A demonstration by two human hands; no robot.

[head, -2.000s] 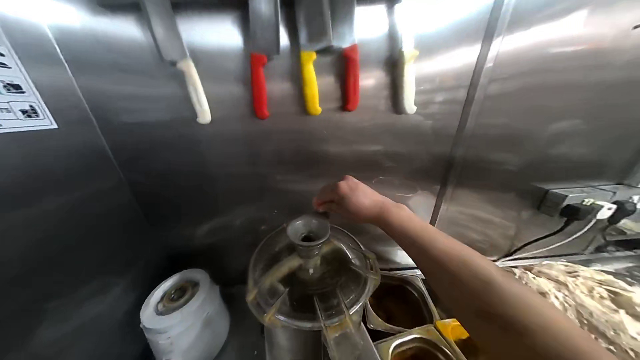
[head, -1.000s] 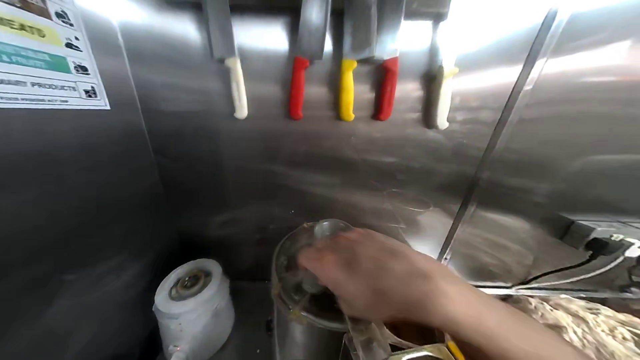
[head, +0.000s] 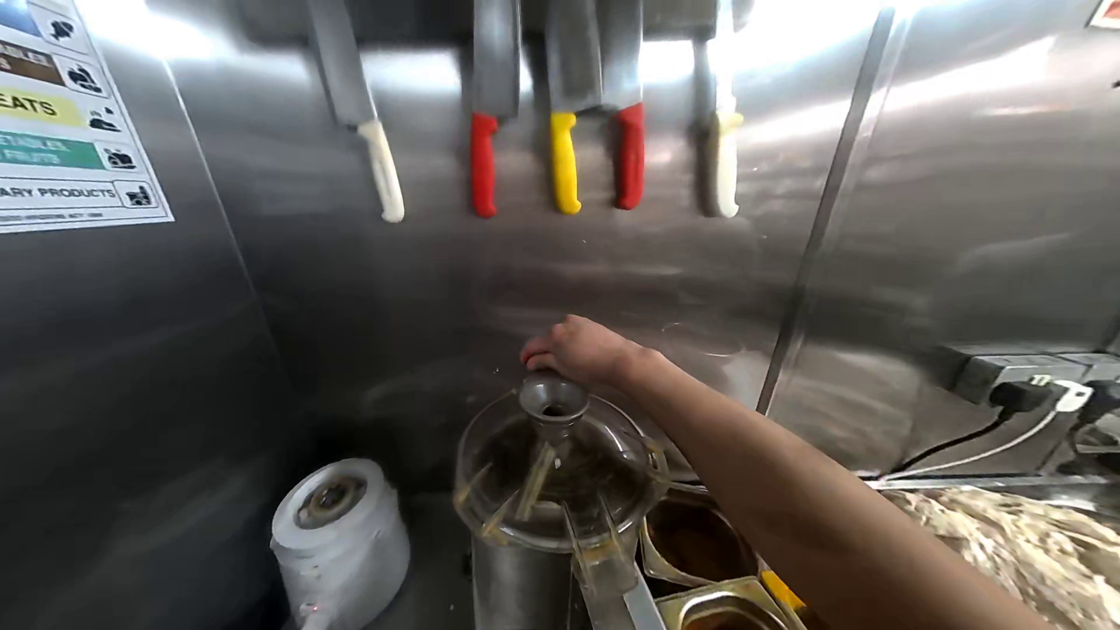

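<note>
My right hand (head: 582, 350) reaches in from the right, with its curled fingers just behind the round feed funnel (head: 554, 399) at the top of a food processor. Whether the fingers grip something behind the funnel is hidden. The clear plastic lid (head: 599, 446) sits over the metal bowl (head: 518, 582), with its handle pointing down toward me. My left hand is out of view.
Several knives with white, red (head: 483, 166) and yellow handles hang on the steel wall. A white motor base (head: 343, 538) stands left. Metal containers (head: 669, 573) stand right of the bowl, near shredded pale food (head: 1019, 538) and plugged-in cables (head: 1019, 398).
My right hand has moved from over the lid to behind the funnel, close to where it was two seconds ago. The view has shifted.
</note>
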